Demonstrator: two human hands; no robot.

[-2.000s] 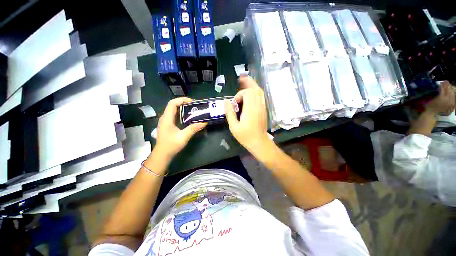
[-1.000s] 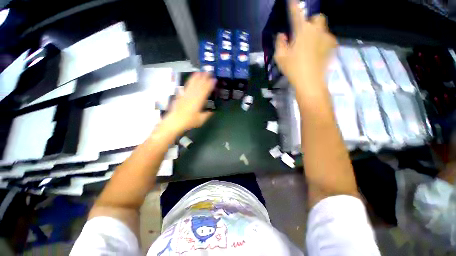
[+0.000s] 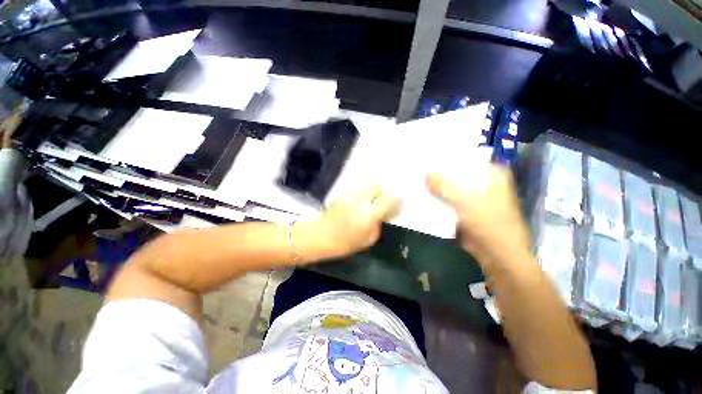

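Note:
An open box with a large white lid flap (image 3: 431,154) and a black body (image 3: 319,160) lies in front of me, slightly blurred. My left hand (image 3: 358,219) is at the box's near edge, with fingers on the white panel; its grip is partly hidden. My right hand (image 3: 481,204) holds the right side of the white flap, thumb on its face. Overlapping open boxes with white panels (image 3: 158,138) and black parts are piled at the left.
Blue finished boxes (image 3: 506,137) stand behind the flap. A clear tray of wrapped devices (image 3: 596,315) is at the right. Small white scraps lie on the dark green bench (image 3: 377,269). A metal post (image 3: 419,58) rises behind. Another person's arm (image 3: 11,131) shows at the far left.
The view has swung left. My right hand has come back from the far right rear, and my left hand has left the blue boxes. An open white-flapped box is now between my hands.

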